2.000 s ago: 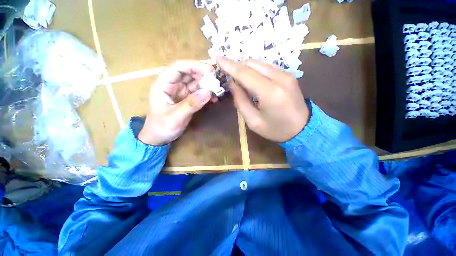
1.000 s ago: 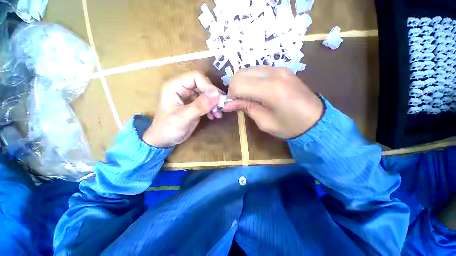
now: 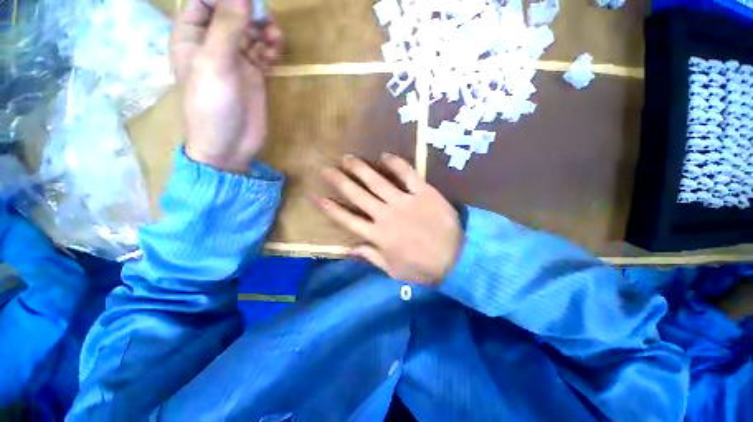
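My left hand [image 3: 223, 91] is at the upper left, palm turned up, its fingertips at the top edge of the picture. A small pale part [image 3: 258, 10], partly cut off, shows between its thumb and curled fingers. My right hand [image 3: 392, 218] lies low in the middle, palm down with fingers spread over the brown board [image 3: 330, 115]; it is slightly blurred and no part shows in it. A loose pile of white plastic housings [image 3: 462, 53] lies above and right of it, with a few pieces at the pile's lower edge.
Clear plastic bags [image 3: 91, 165] lie at the left. A black foam tray [image 3: 660, 140] at the right holds white parts in close rows [image 3: 718, 132]. One white piece [image 3: 580, 71] lies between pile and tray. Blue cloth of other people shows at both sides.
My hands have parted. The left moved up and left with the pale part; the right let go, moved down and left, and opened flat. Several white pieces now show below the pile.
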